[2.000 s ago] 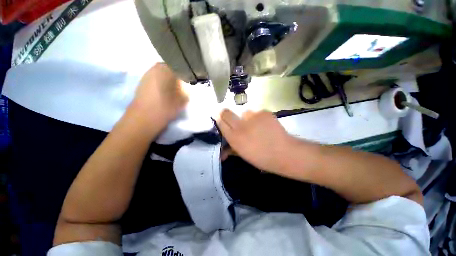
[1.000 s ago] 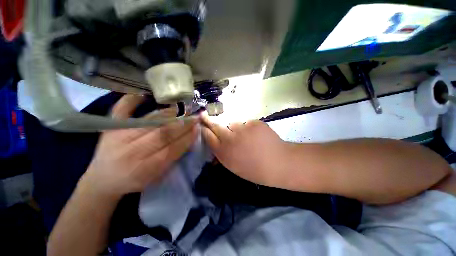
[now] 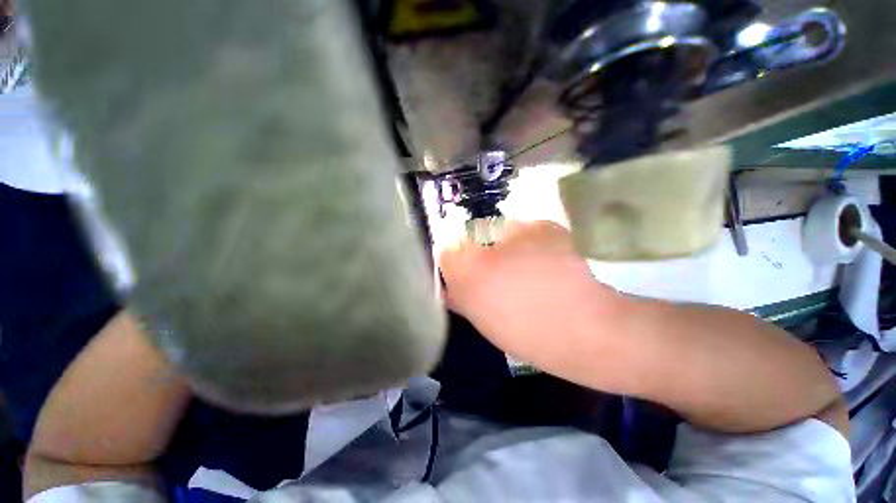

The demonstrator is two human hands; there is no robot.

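The sewing machine's pale take-up cover (image 3: 255,216) fills the left middle, very close and blurred. It hides my left hand; only the left forearm shows at lower left. My right hand (image 3: 506,275) lies beside the presser foot and needle area (image 3: 481,192), knuckles up. Its fingertips are partly hidden by the cover's edge, so its grip cannot be told. A light grey cloth piece (image 3: 339,432) with dark edging hangs below the cover, in front of the wearer's shirt.
A cream knob (image 3: 648,206) with shiny tension discs is close at upper right. A slim metal tool (image 3: 737,216) lies behind it. A white tape roll (image 3: 835,228) sits on a peg at the right. Grey cloth pieces (image 3: 860,363) are heaped beyond the table's right edge.
The view has moved closer to the machine head, and the cover now blocks my left hand, which was seen at the cloth before. My right hand stays near the needle.
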